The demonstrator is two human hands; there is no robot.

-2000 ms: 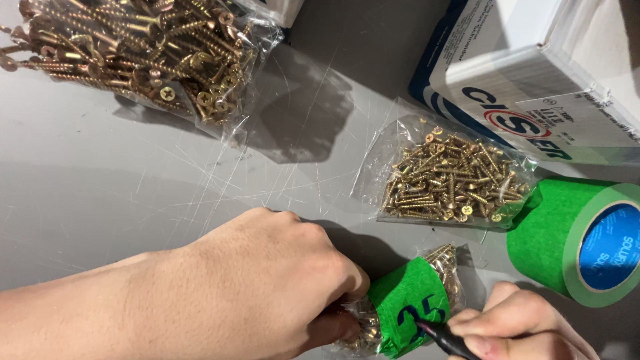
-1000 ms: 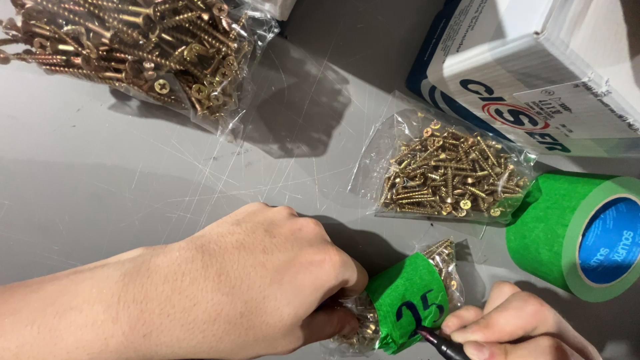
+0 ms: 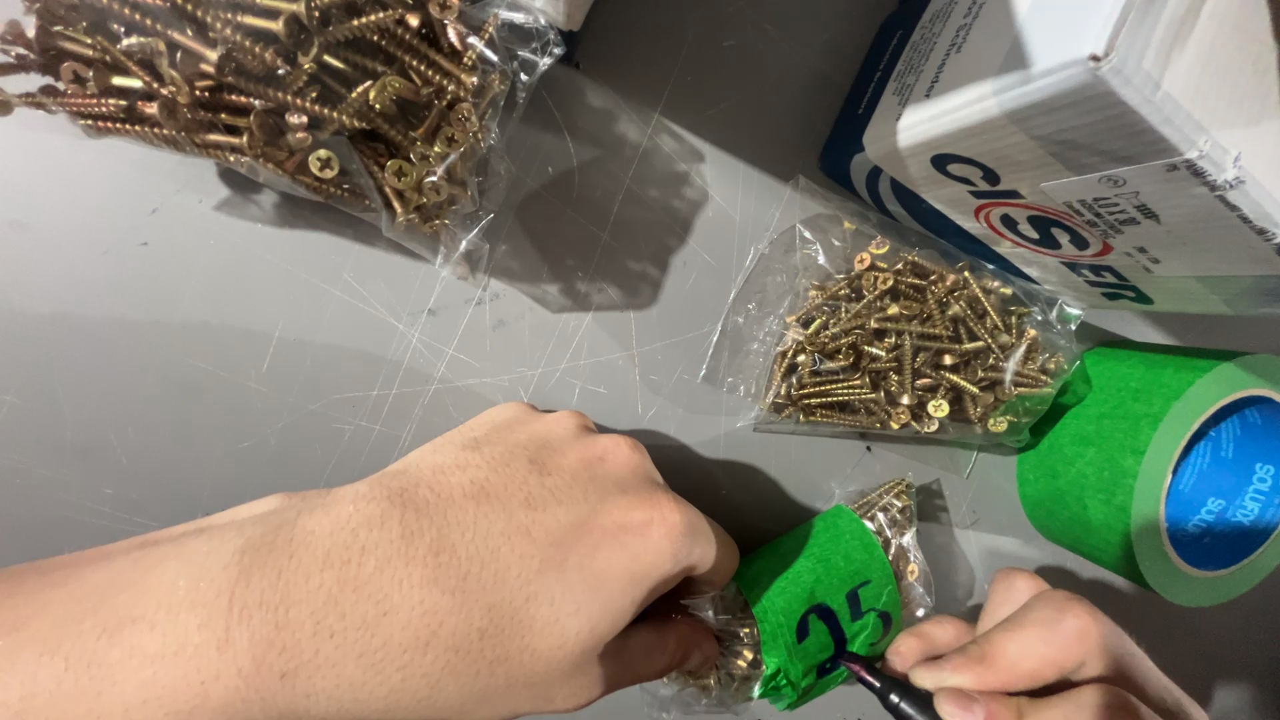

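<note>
A small clear plastic bag of brass-coloured screws [image 3: 735, 645] lies near the bottom, wrapped round with green tape [image 3: 820, 600] that bears the handwritten digits "25". My left hand [image 3: 520, 570] grips the bag's left end between thumb and fingers. In my right hand [image 3: 1030, 650] is a dark marker pen [image 3: 895, 690], its tip touching the tape at the foot of the "2". Just above lies another clear bag of short screws [image 3: 910, 350], with a roll of green masking tape [image 3: 1110, 440] on its side at the right.
A large plastic bag of longer screws [image 3: 300, 90] occupies the upper left. A white and blue Ciser cardboard box [image 3: 1000, 130] stands at the upper right, beside the bag of short screws. All rest on a scratched grey surface [image 3: 330, 340].
The marker tip has moved from beside the "5" to the foot of the "2". That "2" now shows thicker, darker strokes. My left hand keeps its hold on the bag.
</note>
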